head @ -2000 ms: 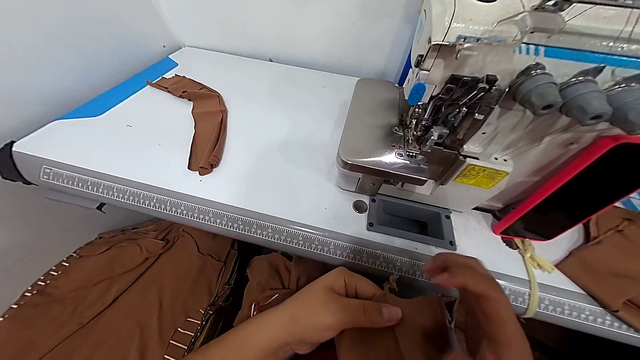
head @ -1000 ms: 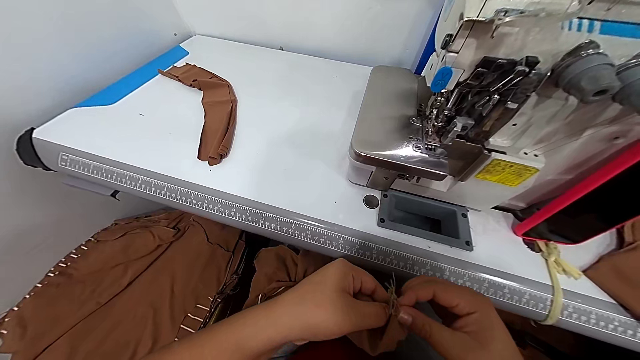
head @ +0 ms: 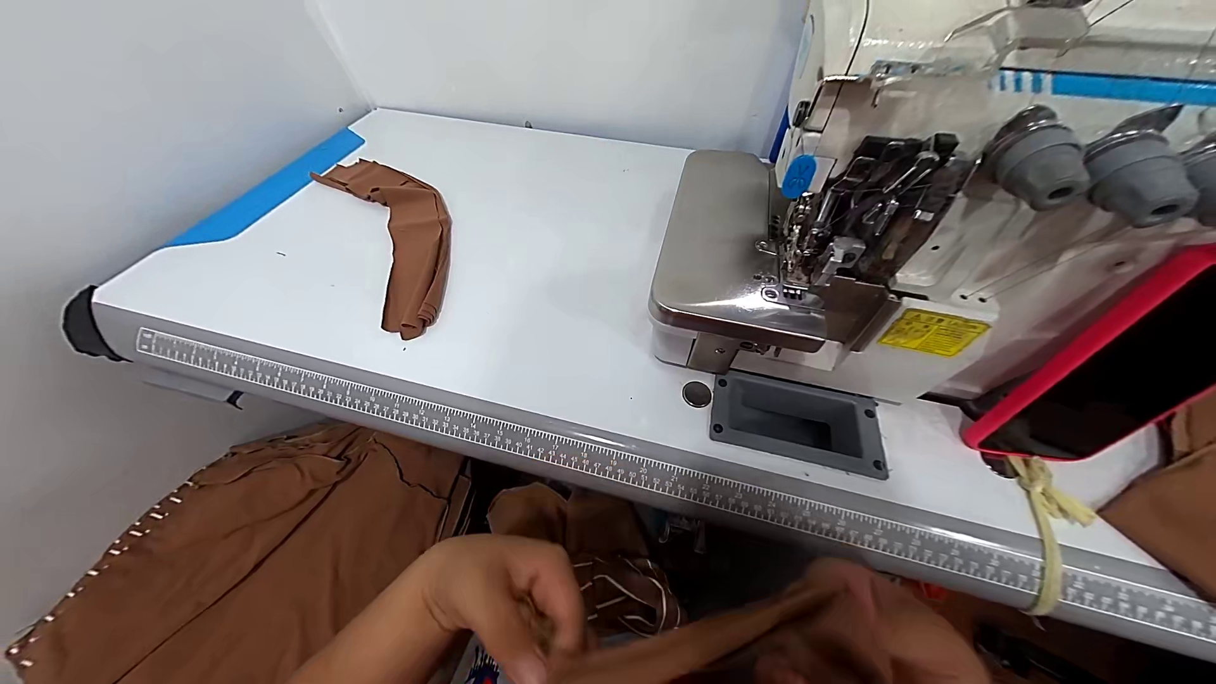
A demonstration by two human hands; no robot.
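My left hand [head: 513, 594], at the bottom centre of the head view, has its fingers closed on one end of a brown fabric piece [head: 684, 646]. On the right, my right hand [head: 883, 617] is blurred and grips the same fabric, which stretches between the two hands. Part of that hand is hidden by cloth or lies out of frame. A folded brown fabric strip [head: 415, 247] rests on the left half of the white sewing table [head: 541, 275]. Beyond my hands stands an overlock sewing machine [head: 807, 256] with a metal cloth plate.
Brown fabric with pale edge stitches [head: 256, 570] hangs below the table's left part. A ruler strip [head: 570, 456] runs along the front edge. A phone in a red case [head: 1111, 370] leans at right, near a yellow tie [head: 1045, 532]. More brown cloth [head: 1168, 494] lies at far right.
My hands were close together on the fabric one second ago and are now apart, with the cloth drawn out between them. The strip on the table has not moved.
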